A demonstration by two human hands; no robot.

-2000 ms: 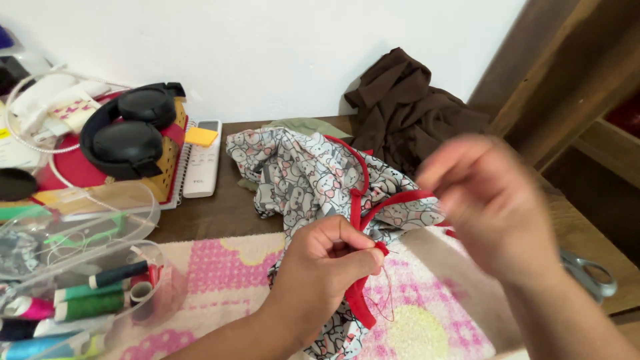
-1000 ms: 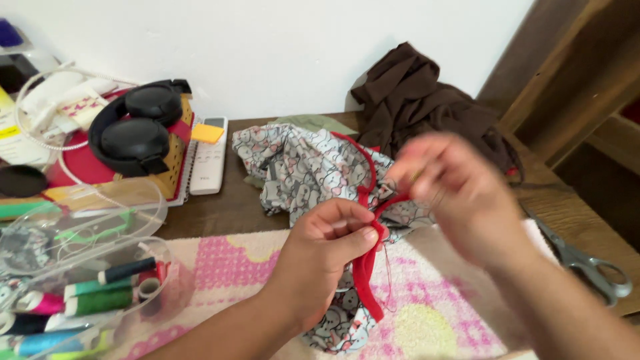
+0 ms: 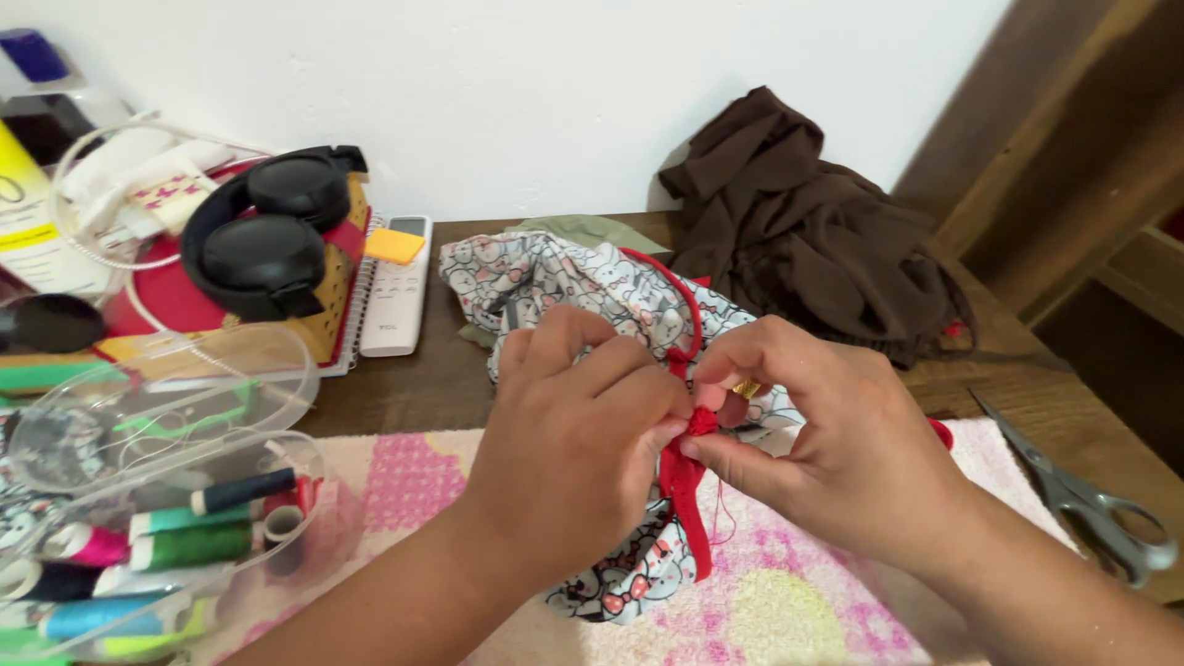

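Note:
In the head view, a white fabric (image 3: 592,287) with a printed animal pattern and red binding lies bunched over a pink and white towel (image 3: 786,592). My left hand (image 3: 583,416) pinches the red binding (image 3: 683,481) near the middle. From the right, the thumb and fingers of my right hand (image 3: 814,425) close on a gathered red bit of the same trim, touching my left fingertips. A gold-coloured ring or thimble shows on a right finger. Loose red thread (image 3: 721,518) hangs below the hands. No needle can be made out.
At the left, a clear plastic box (image 3: 314,527) holds several thread spools. Behind it are black headphones (image 3: 268,231) on a red box and a white remote control (image 3: 396,314). Brown cloth (image 3: 795,231) is heaped at the back. Grey scissors (image 3: 1073,490) lie at the right.
My right hand, raised and blurred above the red trim before, has come down to it beside my left fingers. My left hand has turned, its back now facing up more.

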